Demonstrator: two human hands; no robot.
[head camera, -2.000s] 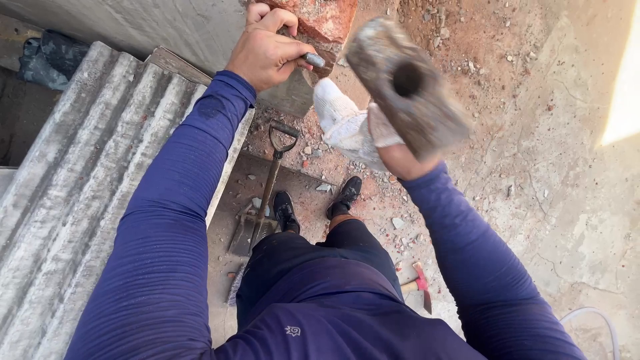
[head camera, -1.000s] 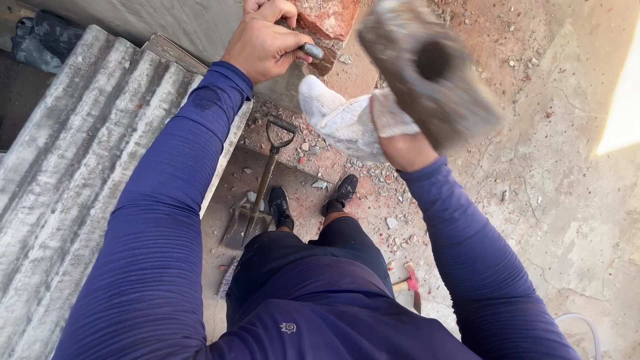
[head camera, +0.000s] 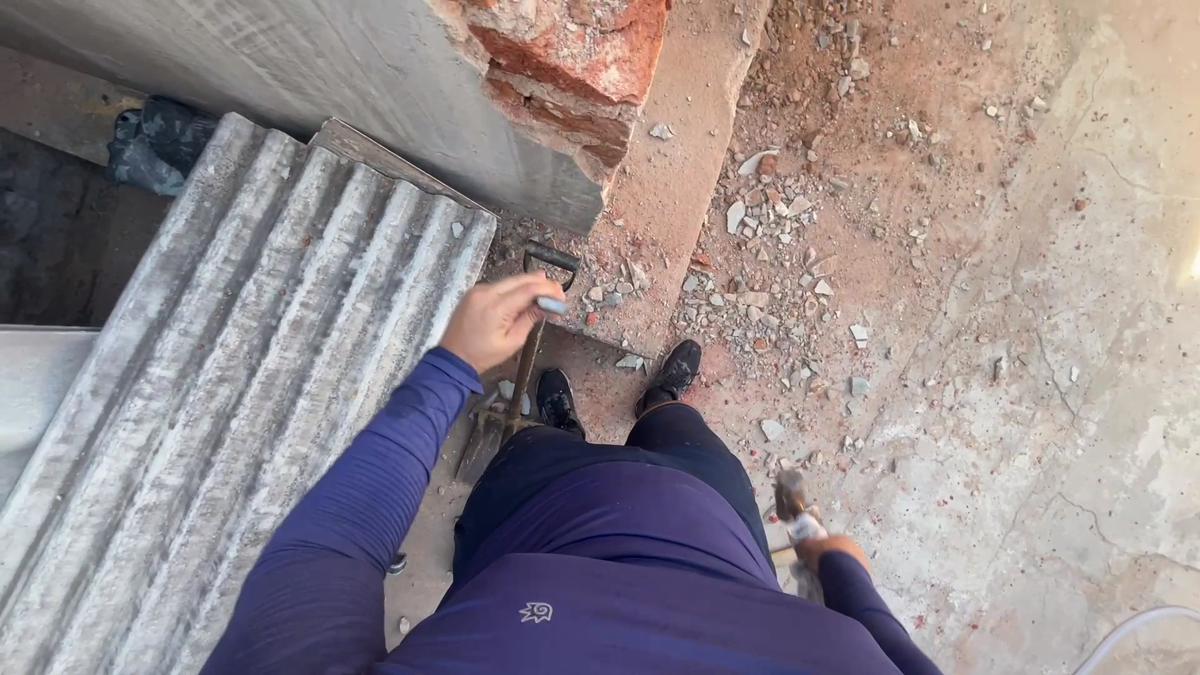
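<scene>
My left hand (head camera: 497, 319) is closed around a metal chisel (head camera: 551, 305), whose rounded end points up toward the camera. It is above the black D-handle of a shovel (head camera: 523, 375), clear of the brick. Low at my right side, my right hand (head camera: 830, 551) grips a hammer (head camera: 790, 494) by its handle, with white cloth around the grip; the hand is partly blurred. Broken red brick (head camera: 586, 56) shows at the exposed end of a plastered wall (head camera: 375, 75), at the top.
Corrugated roofing sheets (head camera: 234, 356) lie along the left, with a dark plastic bag (head camera: 161, 145) behind them. Rubble (head camera: 759, 300) is scattered over the concrete floor (head camera: 1012, 375) right of my feet. A pale hose (head camera: 1139, 623) curves at the lower right.
My left hand has drawn away from the brick with the chisel. My right hand has swung the hammer down from near the wall to beside my right hip.
</scene>
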